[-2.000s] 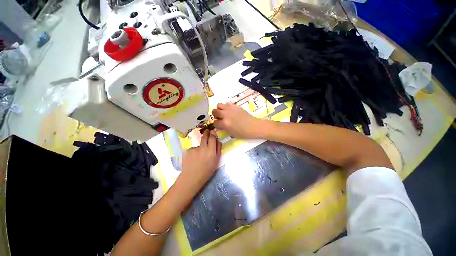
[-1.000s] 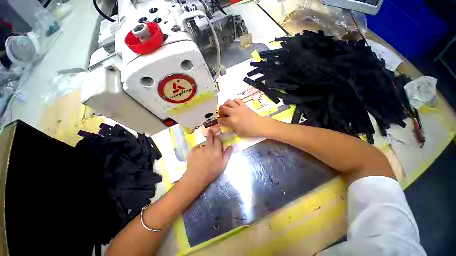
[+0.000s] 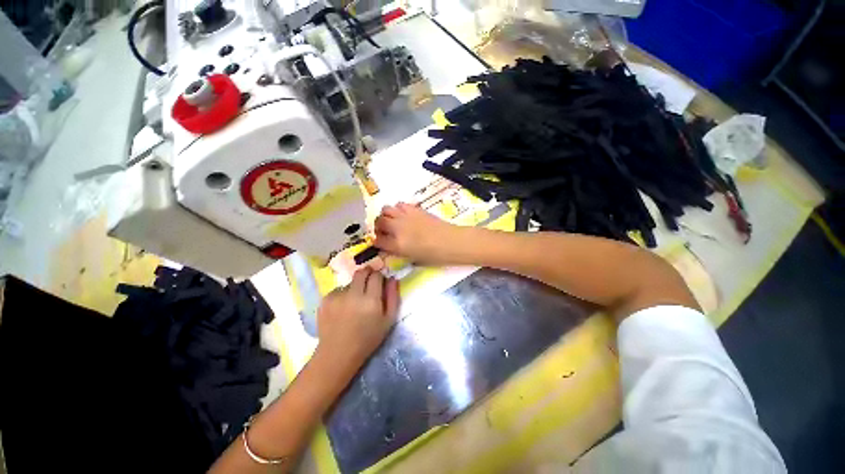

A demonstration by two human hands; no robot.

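A short black strip lies at the needle area under the white sewing machine head, between my fingertips. My right hand has its fingertips at the strip's right end and seems to pinch it. My left hand lies just below the strip, its fingertips close to the lower edge. Whether they hold the strip is not clear. The presser foot is mostly hidden by the machine head. The dark metal plate lies in front of the needle.
A large heap of black strips lies at the right. A smaller heap is at the left by the dark carton. A crumpled white wad, a clear plastic bag and a blue bin are at the right.
The view has shifted a little, so the machine and heaps sit further left. The black strip now shows more clearly between the fingertips. The left fingers are closer together than one second ago.
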